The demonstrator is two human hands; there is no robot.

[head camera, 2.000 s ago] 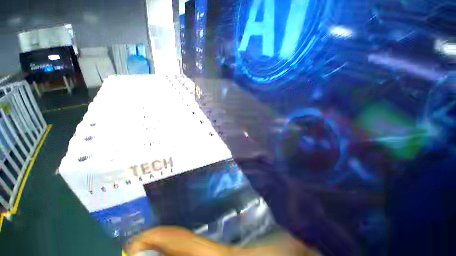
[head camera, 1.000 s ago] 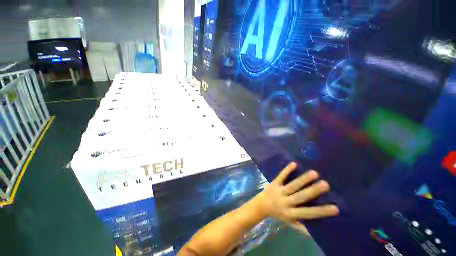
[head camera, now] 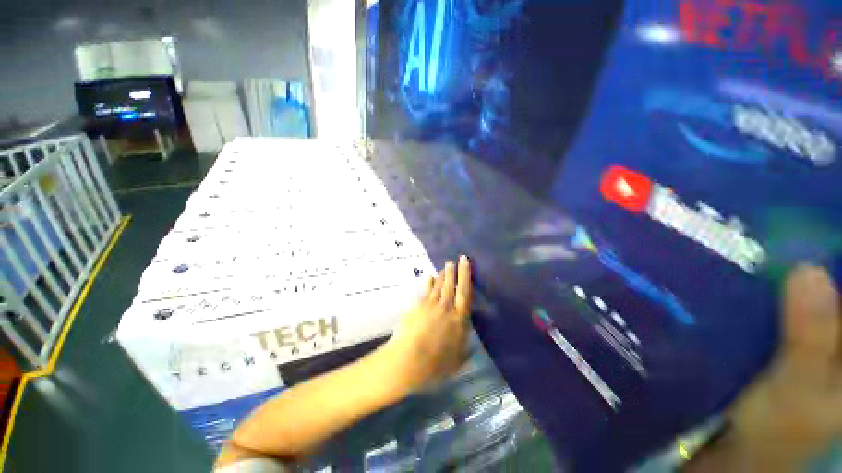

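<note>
A large dark blue TV carton [head camera: 517, 305] with a glowing AI picture and app logos fills the right side, upright and tilted, beside the stack. My left hand [head camera: 441, 323] lies at the stack's near top corner, its fingers flat against the carton's lower left edge. My right hand [head camera: 799, 369] is blurred and cut off at the lower right, its fingers around the carton's near right part. The stack of cartons [head camera: 277, 236] shows rows of white top edges; its near face has TECH print and shiny film, partly behind my left forearm.
A white railing [head camera: 69, 208] and a yellow floor line [head camera: 69, 319] run along the left. A screen on a stand [head camera: 129, 111], white panels [head camera: 215, 115] and a light blue covered thing [head camera: 289, 115] are at the back. A bright white upright [head camera: 334, 69] rises behind the stack.
The carton's face has shifted left in view, with more of its logo side showing. My left hand has moved from the carton's face to its lower left edge. My right hand has come into view.
</note>
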